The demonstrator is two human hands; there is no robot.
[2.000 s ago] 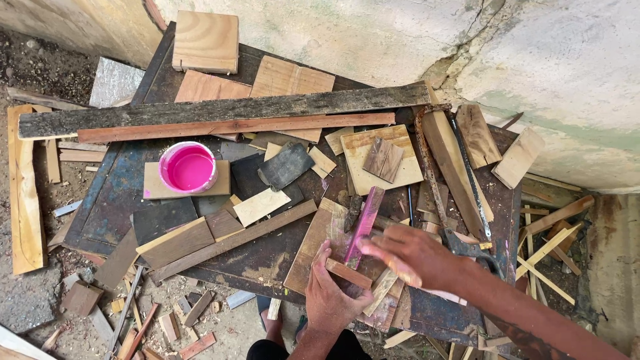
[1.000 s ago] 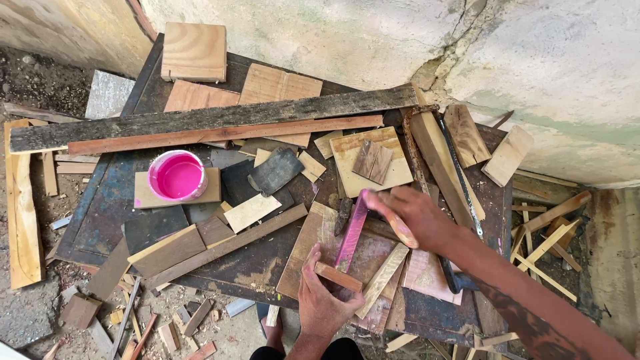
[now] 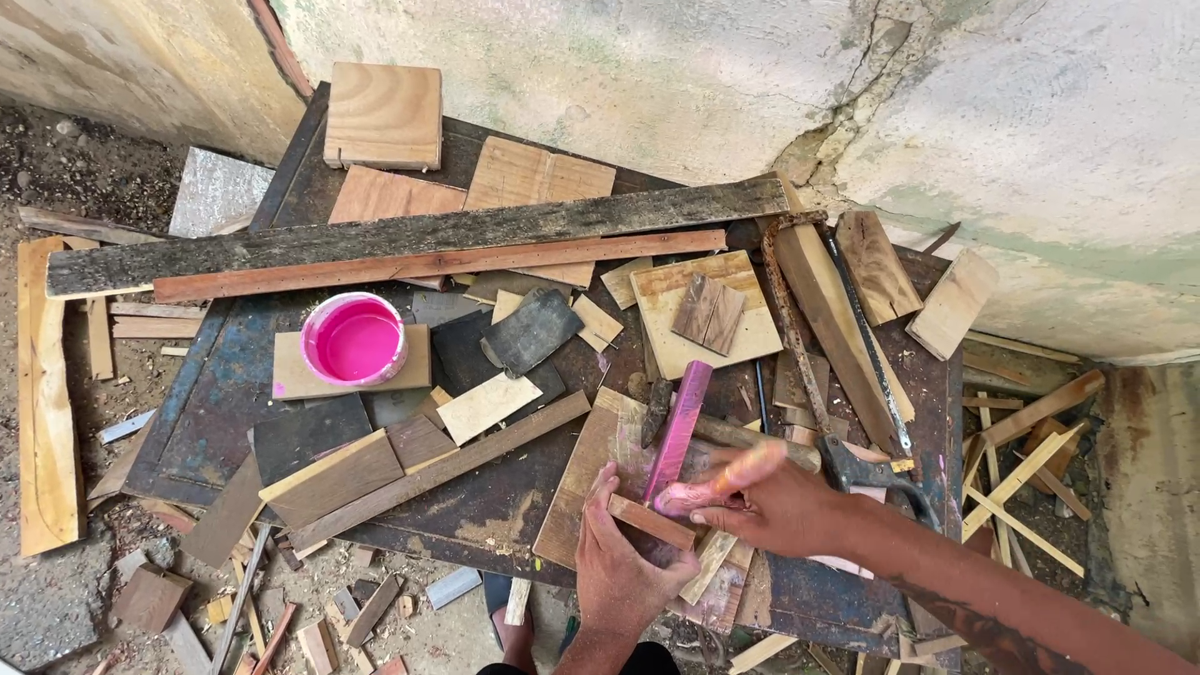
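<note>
My left hand (image 3: 623, 567) grips a small reddish-brown wood block (image 3: 652, 522) between thumb and fingers. My right hand (image 3: 778, 502) is closed on something small, maybe a cloth or brush, largely hidden by the fingers; pink paint stains the index finger. It rests at the lower end of a wood strip painted pink (image 3: 680, 427), whose near end meets the block. Both lie over a wooden board (image 3: 586, 478) marked with pink. A white tub of bright pink paint (image 3: 354, 339) stands on a flat wood piece (image 3: 286, 366) at the left. A hammer (image 3: 764, 442) lies just behind my right hand.
A long weathered plank (image 3: 422, 230) and a reddish strip (image 3: 450, 265) cross the dark worktable (image 3: 225, 375). A hacksaw (image 3: 877, 375) lies at the right. Dark sandpaper sheets (image 3: 532, 330) and wood offcuts lie about. More scraps (image 3: 1027, 478) are on the ground; a cracked wall (image 3: 609, 84) stands behind.
My right hand has moved down along the pink strip toward its near end, from the far end one second ago. My left hand still holds the small block.
</note>
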